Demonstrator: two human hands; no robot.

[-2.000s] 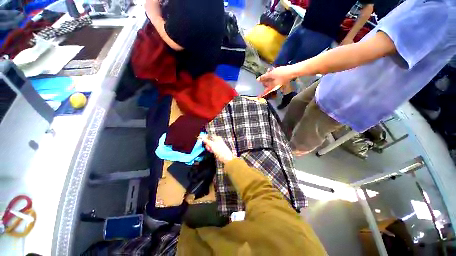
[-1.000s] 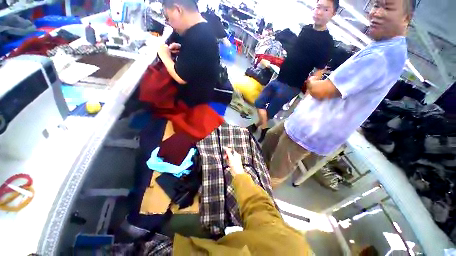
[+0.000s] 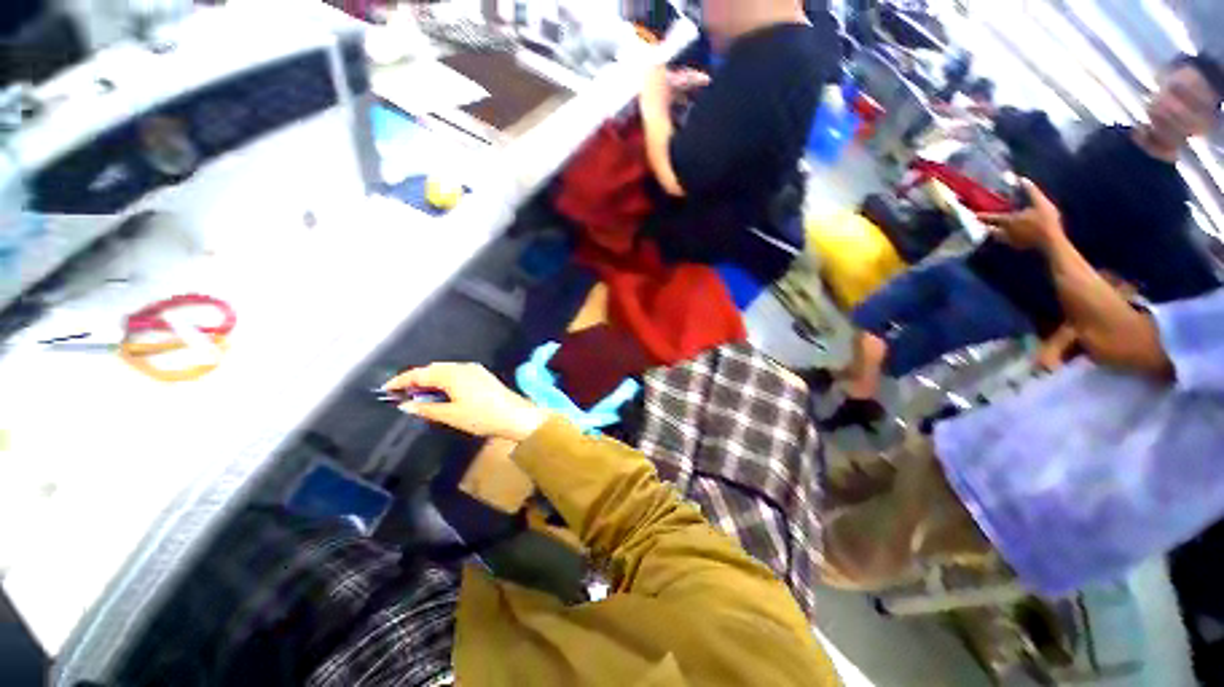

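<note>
My right hand (image 3: 456,399), in a mustard sleeve, is over the gap beside the table's front edge. Its fingers point left and close on a small thin dark tool (image 3: 403,393), partly hidden and blurred, possibly snips. My left hand is out of the picture. Plaid cloth (image 3: 732,423) lies on the side pile, right of my sleeve. A folded maroon piece (image 3: 591,362) and a light blue strip (image 3: 544,383) lie beyond my hand. Scissors (image 3: 175,336) with red and orange loops lie on the white table (image 3: 289,315).
The machine head (image 3: 188,121) is at upper left. A yellow ball-like item (image 3: 442,192) is at the table's far end. A person in black (image 3: 752,121) is by a red garment (image 3: 678,309). A person in pale purple (image 3: 1087,456) and another in black (image 3: 1128,201) are at right.
The view has turned left. My right hand has moved off the plaid cloth, left toward the table edge. The purple-clad person's arm is now raised.
</note>
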